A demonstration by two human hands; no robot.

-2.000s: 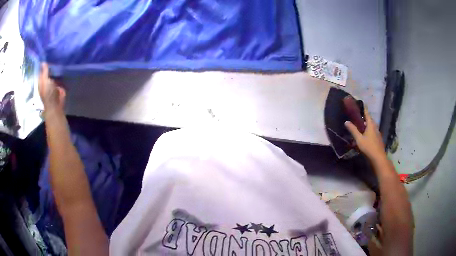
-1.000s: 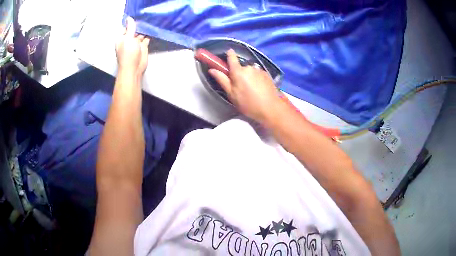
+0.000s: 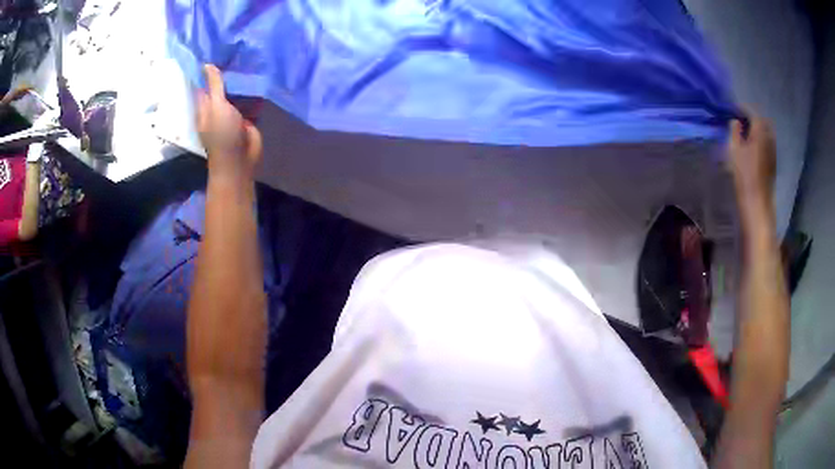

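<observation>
A shiny royal-blue garment (image 3: 513, 73) spreads across the far part of the pressing table (image 3: 412, 188), its flat hem towards me. My left hand (image 3: 227, 124) grips the hem's left end. My right hand (image 3: 753, 156) grips the right end, where the cloth is pulled into creases. The hem looks lifted off the table, with a shadow below it. The steam iron (image 3: 673, 275), with a dark pointed body and reddish handle, stands unheld at the table's near right, left of my right forearm. The garment's far side is cut off by the picture's top edge.
A crumpled blue heap (image 3: 160, 284) lies below the table edge at the left. The iron's red sleeve (image 3: 708, 371) runs down beside my right forearm. A red item (image 3: 13, 197) and clutter are at the far left. A dark object (image 3: 797, 261) is beyond my right forearm.
My right hand has let go of the iron, now parked at the right, and has taken the garment's right end. The hem has risen off the table. My left hand still holds the left end.
</observation>
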